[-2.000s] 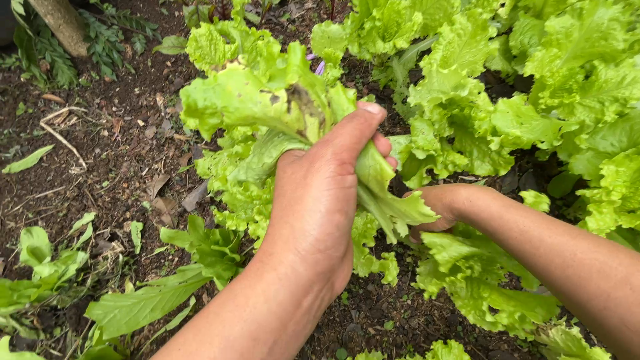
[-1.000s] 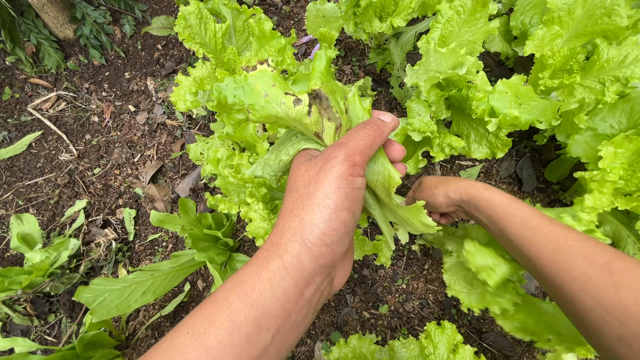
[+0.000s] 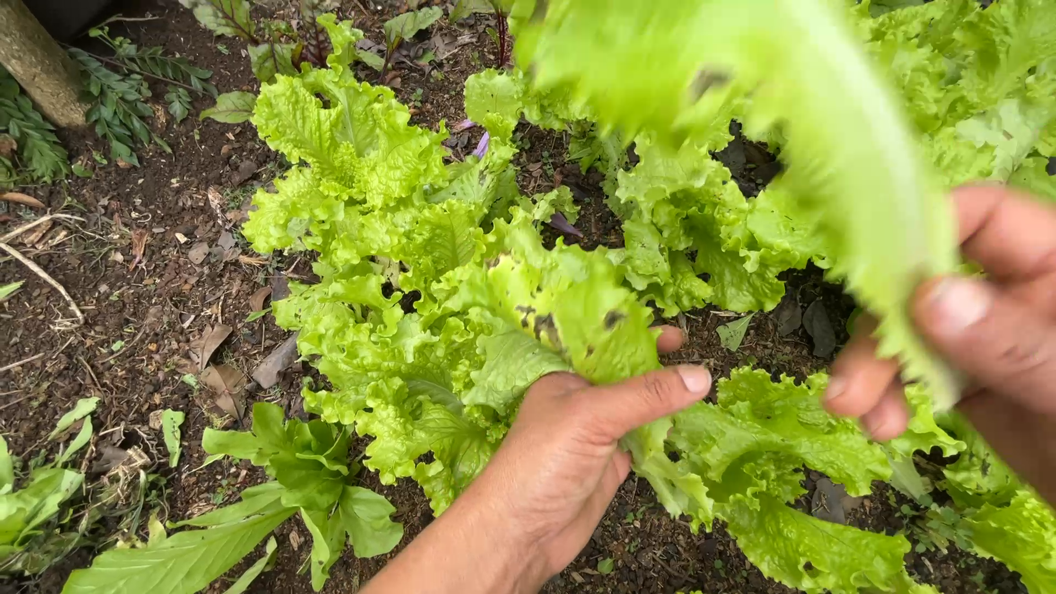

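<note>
In the head view my left hand (image 3: 577, 462) is closed around several picked lettuce leaves (image 3: 569, 322), whose pale green blades show dark, decayed spots. My right hand (image 3: 982, 313) pinches the stem end of a single lettuce leaf (image 3: 858, 157) between thumb and fingers. That leaf is raised close to the camera, blurred, with a dark spot and a pale midrib. A frilly lettuce plant (image 3: 363, 231) grows just behind and left of my left hand. Part of my right hand is cut off by the frame's edge.
More lettuce (image 3: 800, 478) grows below my right hand and at the upper right. A smooth-leaved plant (image 3: 305, 487) stands at the lower left. Brown soil (image 3: 165, 305) carries dry leaves and twigs. At the upper left are a trunk (image 3: 41, 66) and fern-like leaves (image 3: 120, 103).
My right hand has come up from low among the lettuce at the right and now holds a leaf near the camera. My left hand still grips its leaves.
</note>
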